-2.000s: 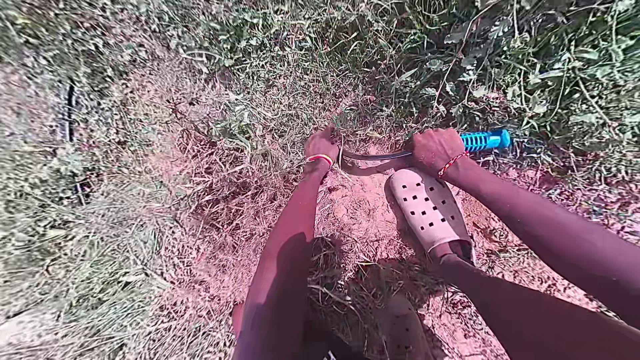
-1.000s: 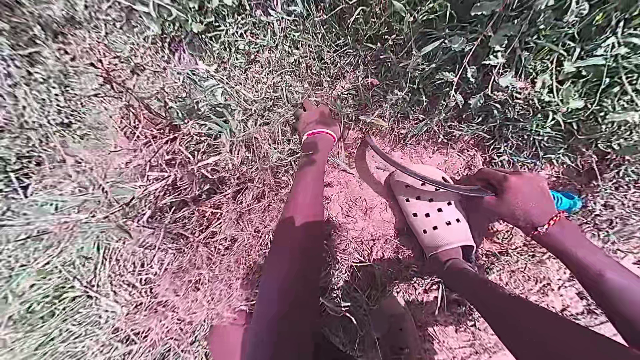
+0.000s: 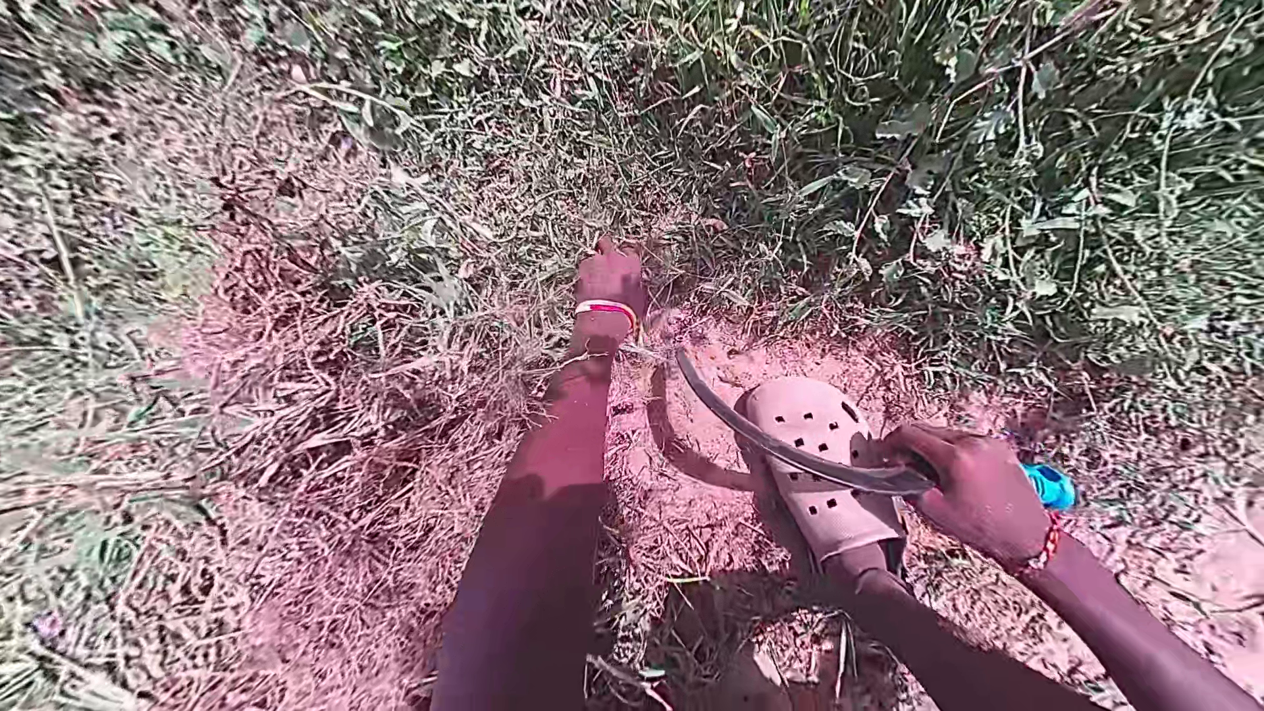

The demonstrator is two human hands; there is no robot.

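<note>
My right hand (image 3: 978, 494) is closed round the blue handle (image 3: 1049, 486) of a sickle, whose end sticks out behind the palm. The sickle's dark curved blade (image 3: 790, 452) passes above my clog, its tip pointing up and left toward my other wrist. My left hand (image 3: 610, 276) reaches down into the grass (image 3: 553, 217), a red and white band round its wrist. Its fingers are bent among the stems, and whether they grip any is hidden.
A light perforated clog (image 3: 829, 464) on my foot stands on bare reddish soil (image 3: 711, 553). Dry cut-looking stalks (image 3: 326, 395) lie at the left. Dense green weeds (image 3: 987, 178) grow along the top and right.
My right hand has moved right and down with the sickle. The blade, earlier close by my left hand, now shows as a long curve over the clog.
</note>
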